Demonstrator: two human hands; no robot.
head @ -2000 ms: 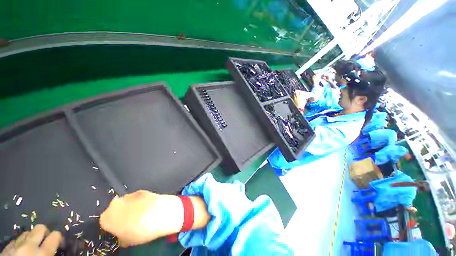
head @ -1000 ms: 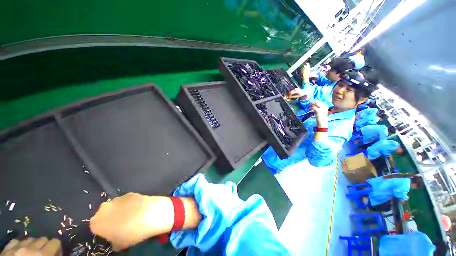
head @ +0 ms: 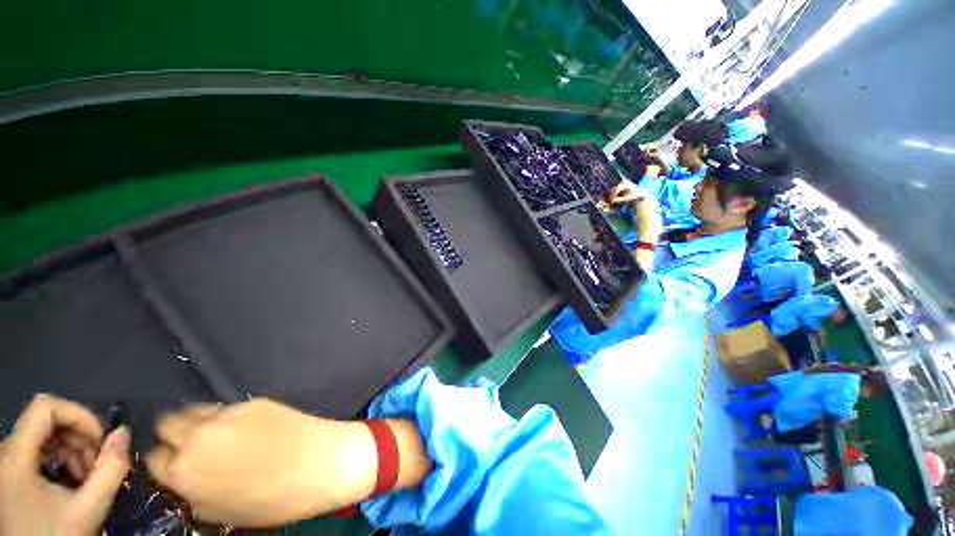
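Note:
My left hand [head: 58, 471] is at the lower left, over the left compartment of the large black tray [head: 387, 293]. Its thumb and fingers are bent around a small black part [head: 113, 421], which shows only as a dark shape. My right hand [head: 246, 461], with a red wristband, is just to the right. Its fingertips are blurred and point at the left hand; whether they hold anything is hidden. Small metal pieces [head: 157, 513] lie below and between the hands.
A second black tray [head: 503, 262] holds a column of small black parts [head: 431, 228]. A divided tray [head: 547, 213] heaped with shiny black parts overlaps its right side. A person in blue [head: 702, 262] works beyond it. A cardboard box [head: 752, 353] and blue stools stand farther right.
My left hand has risen and come further into view, its fingers now near my right hand. My right fingers have moved left towards it. The neighbouring person has turned and lowered a hand.

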